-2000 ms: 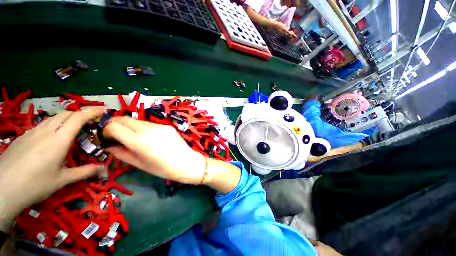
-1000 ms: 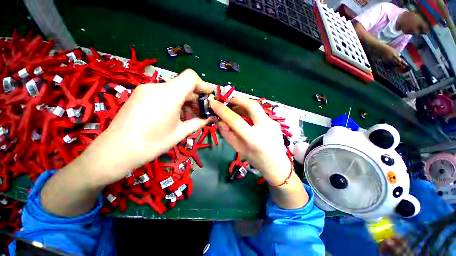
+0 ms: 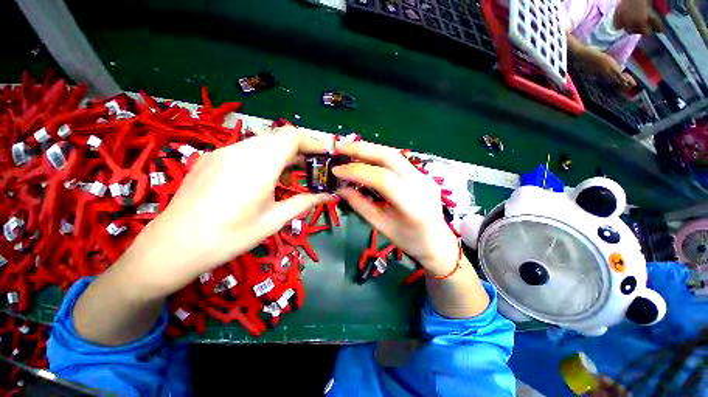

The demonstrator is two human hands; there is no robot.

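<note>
A small black device housing (image 3: 319,174) with a gold-yellow patch inside is held between my two hands above the bench. My left hand (image 3: 233,194) grips its left side between thumb and fingers. My right hand (image 3: 400,203) has its fingertips on its right side. The fingers cover part of it, so I cannot tell if a second half is there. A large heap of red spring clamps (image 3: 128,167) with white labels lies under and left of my left hand. A few clamps (image 3: 378,260) lie below my right hand.
A white panda-faced fan (image 3: 550,267) stands at right. Separate small units (image 3: 338,98) lie on the green belt (image 3: 404,93). A black pocketed tray (image 3: 435,27) and a white grid tray (image 3: 539,35) over a red one are across the line. A person in pink (image 3: 598,31) sits there. A slanted post is upper left.
The view has swung from the right towards the work since the earliest frame. The housing now shows more of its inside. The white tray across the line has tilted up off the red one.
</note>
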